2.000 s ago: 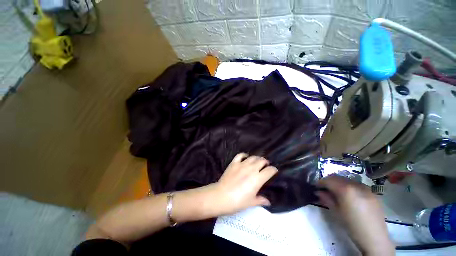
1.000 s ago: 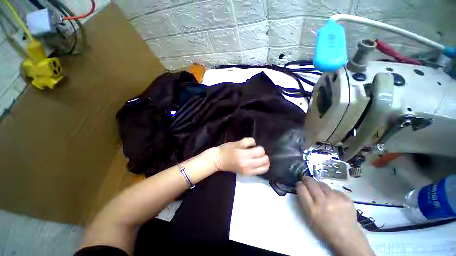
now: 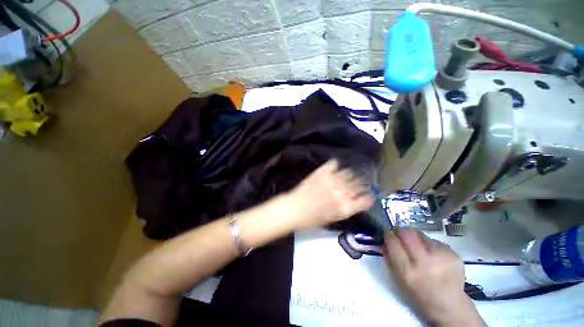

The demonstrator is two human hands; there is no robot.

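Observation:
The dark brown-maroon garment [image 3: 269, 153] lies heaped on the white table left of the sewing machine [image 3: 474, 140]. My left hand [image 3: 336, 195] is blurred and lies on the garment near the needle area, fingers bent; whether it grips cloth cannot be told. My right hand [image 3: 426, 271] pinches the garment's edge just in front of the bright metal presser foot area [image 3: 410, 209]. A small dark looped piece [image 3: 358, 244] of the edge or strip lies between the hands at the table's front. The needle itself cannot be made out.
A cardboard guard [image 3: 70, 172] stands at the left, with a yellow plug [image 3: 25, 112] above it. A light-blue lamp [image 3: 410, 51] hangs over the machine head. A water bottle [image 3: 557, 255] lies at the right. Black cords [image 3: 368, 86] run behind. A black strip [image 3: 512, 294] crosses the right front.
My left hand has moved right toward the needle area. My right hand stays at the cloth edge by the presser foot. The view has shifted, and the garment's front edge has drawn back from the table front.

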